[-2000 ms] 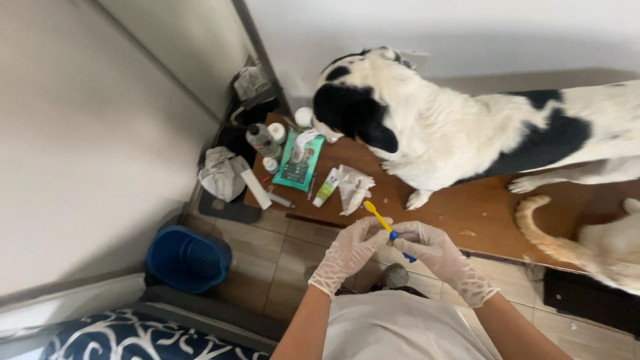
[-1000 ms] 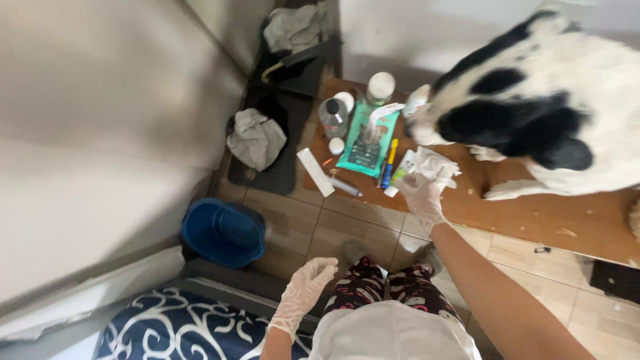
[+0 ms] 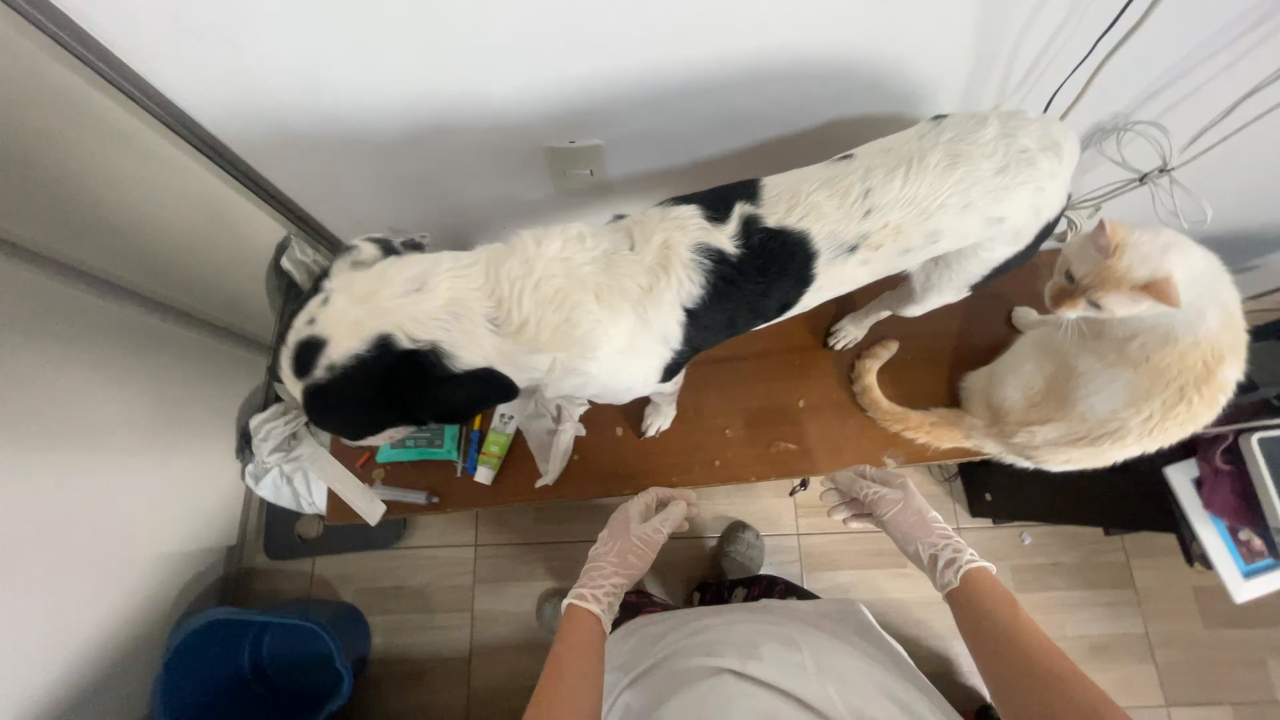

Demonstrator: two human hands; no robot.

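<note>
Both hands wear thin whitish gloves. My left hand (image 3: 635, 545) hovers just off the bench's near edge, fingers bent, with nothing visible in it. To the right, my right hand (image 3: 880, 510) is at the same edge, fingers loosely curled and also bare of any object that I can see. A black-and-white dog (image 3: 600, 300) stands along the brown wooden bench (image 3: 740, 420), head down at the left over a green wipes pack (image 3: 425, 446). Beside the pack lie a yellow-and-blue toothbrush (image 3: 473, 446), a green-and-white tube (image 3: 496, 445), crumpled white tissue (image 3: 550, 430) and a syringe (image 3: 405, 495).
A white-and-orange cat (image 3: 1120, 360) sits at the bench's right end. A blue bucket (image 3: 255, 665) stands on the tiled floor at lower left. Cables (image 3: 1150, 170) hang on the wall at right. A light cloth (image 3: 280, 455) is by the bench's left end.
The toothbrush, in my hands two seconds ago, lies on the bench. My right hand has moved away from the tissue and tube. The dog's head now covers several of the items. The view has shifted right.
</note>
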